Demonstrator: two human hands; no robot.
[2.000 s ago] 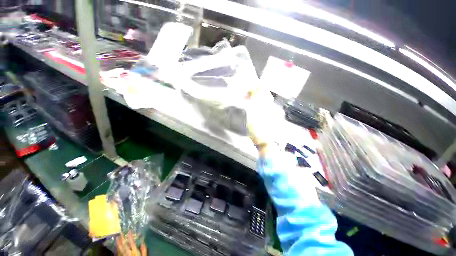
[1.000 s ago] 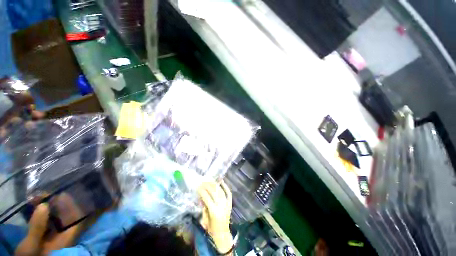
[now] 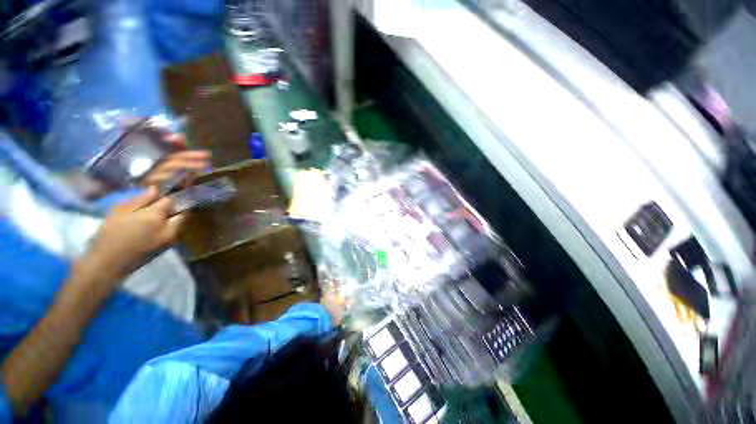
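A crinkled clear plastic bag (image 3: 365, 236) lies over a large blister tray stack (image 3: 448, 319), left of a dark part with pale keys (image 3: 506, 334). A blue sleeve runs in from the lower left to my left hand (image 3: 334, 303), small and blurred at the bag's lower left edge; its grip is unclear. Dark hair covers the bottom middle. A small blister tray (image 3: 404, 374) with a row of pale-windowed, black-bordered panels is at the bottom. A blue patch beside it may be a sleeve, but my right hand does not show.
Another person's hands (image 3: 137, 224) hold panels at left above an open cardboard box (image 3: 240, 257). A yellow card (image 3: 308, 195) and white bottle (image 3: 296, 141) are on the green bench. The white shelf (image 3: 530, 157) crosses diagonally, with small dark parts (image 3: 649, 228) at its right.
The view has swung left. The right hand near the bag has gone from sight. The bag is lower over the trays, and the row of pale-windowed panels now shows. The neighbour's hands are now over the box.
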